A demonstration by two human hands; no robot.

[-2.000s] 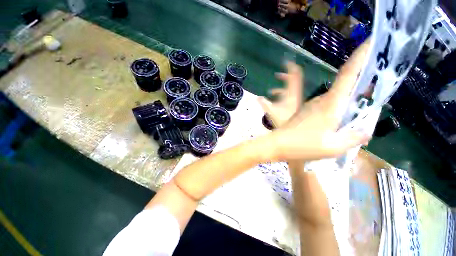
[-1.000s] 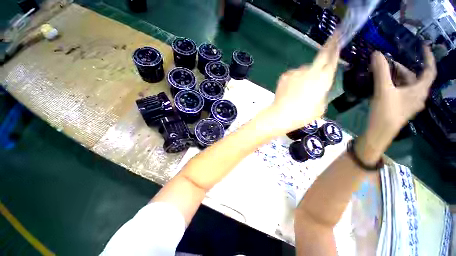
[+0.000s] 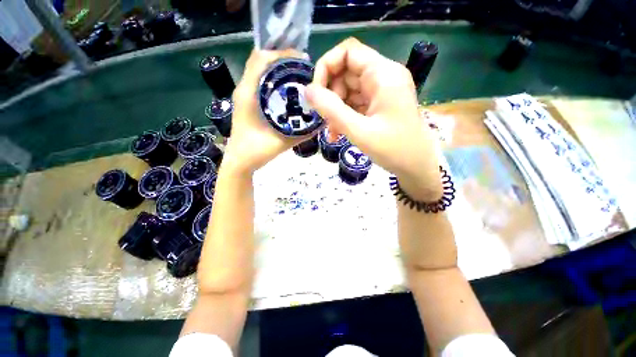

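Note:
My left hand point(image 3: 247, 125) is closed around a black cylindrical housing point(image 3: 270, 80), its ringed end facing me. A white pad with a dark three-armed shape point(image 3: 292, 104) shows on that end. A blurred liner strip point(image 3: 282, 24) stands up behind the housing, at my left fingers. My right hand point(image 3: 380, 104) is at the housing's right rim, thumb and fingers bent close together beside the pad; whether they pinch anything is hidden. Finished housings with white ends, one of them point(image 3: 354, 159) clearly seen, stand below the hands on the white sheet point(image 3: 321, 244).
Several black housings point(image 3: 157, 183) stand at left on the tan bench point(image 3: 63, 251); some lie on their sides. Fanned adhesive strips point(image 3: 551, 160) lie at right. The green conveyor belt point(image 3: 362, 52) runs behind with scattered housings, one point(image 3: 422, 59) upright behind my right hand.
The view has turned. Both hands have come together in front of me. A housing is now in my left hand, and my right hand has moved from beyond the bench to its end face.

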